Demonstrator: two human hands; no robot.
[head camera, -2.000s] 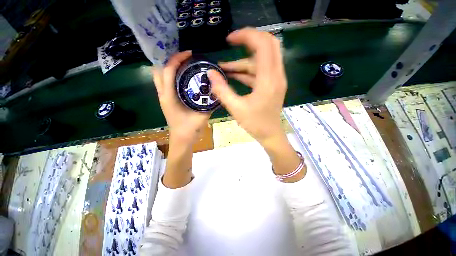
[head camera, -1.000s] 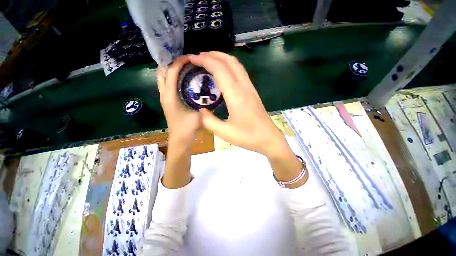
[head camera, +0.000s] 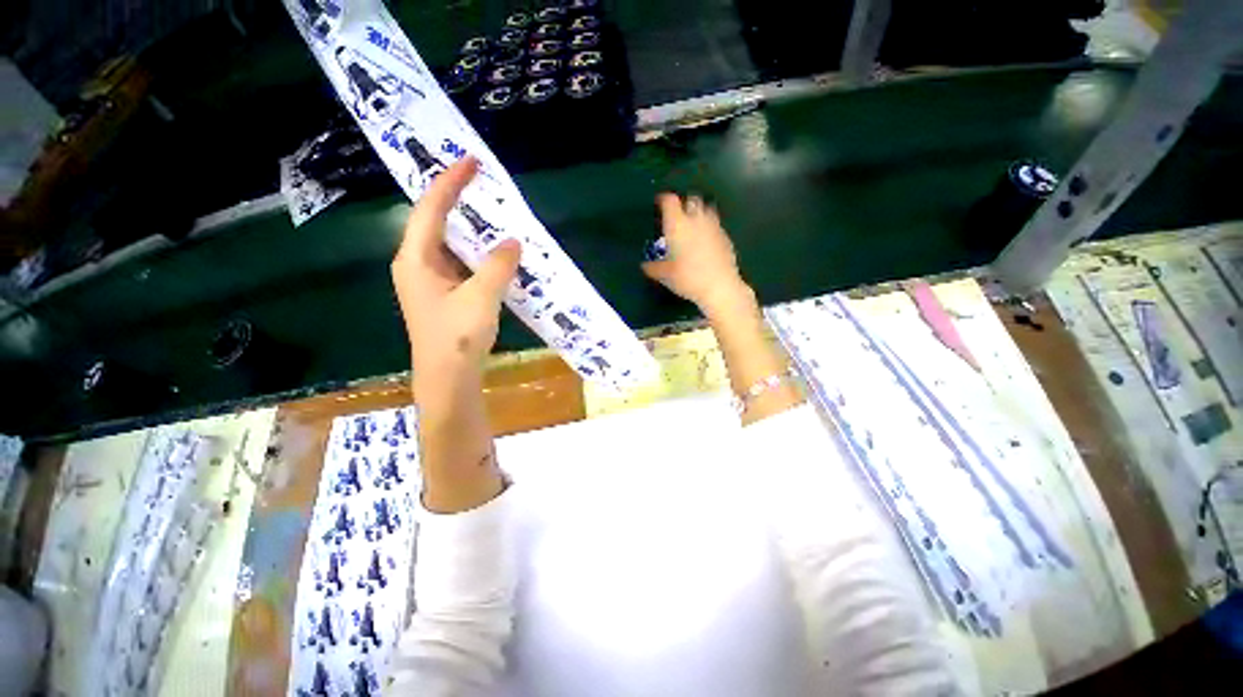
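My left hand (head camera: 450, 300) pinches a long white sticker strip (head camera: 470, 204) with blue-black prints between thumb and fingers. The strip slants from the top left down to the bench edge. My right hand (head camera: 701, 256) is over the green belt, its thumb and fingers curled round a dark cylinder (head camera: 657, 251). Only a small white and blue patch of its end shows; the rest is hidden or lost against the dark belt.
The green conveyor belt (head camera: 845, 177) crosses beyond the bench, with other cylinders at left and right. A tray of cylinders (head camera: 545, 89) stands behind. A sticker stack (head camera: 357, 545) lies left; backing strips (head camera: 927, 463) and a pink scrap (head camera: 941, 320) lie right. A metal upright (head camera: 1131, 130) stands right.
My hands have moved apart; the right has gone right and away with the cylinder. The strip in my left hand now slants down to the right. Belt cylinders have shifted right.
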